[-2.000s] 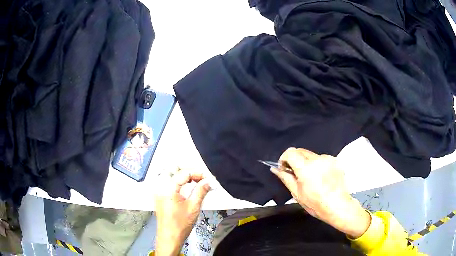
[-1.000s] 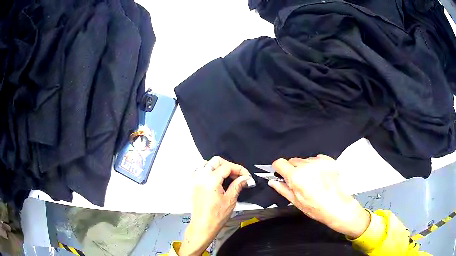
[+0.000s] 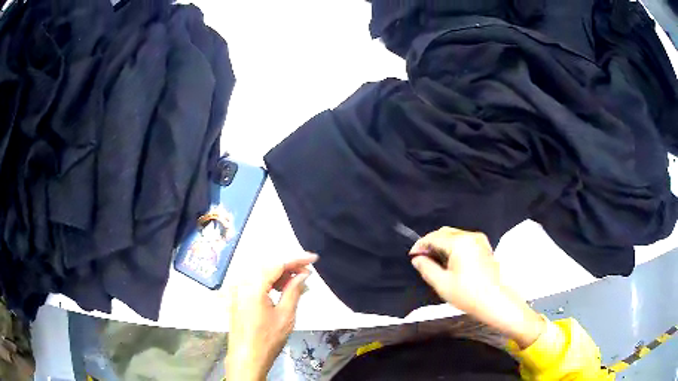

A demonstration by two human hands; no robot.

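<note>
A black garment (image 3: 372, 186) lies on the white table in front of me, its near edge by the table's front edge. My right hand (image 3: 461, 264) is over its lower right part and holds small thread snips (image 3: 407, 232), with the blades pointing up and left. My left hand (image 3: 269, 301) is over the white table just left of the garment. Its thumb and fingertips are apart, and I see nothing between them. It does not touch the cloth.
A stack of black garments (image 3: 119, 149) hangs in folds at the left. A blue phone (image 3: 221, 223) lies beside it. A loose heap of black garments (image 3: 520, 82) is at the upper right. The white table (image 3: 305, 45) ends in front of me, above a grey floor with black-and-yellow tape.
My left hand moved right to the garment near the snips, then back left off the cloth. The snips' blades looked open one second ago and look closer together now. The view has shifted slightly.
</note>
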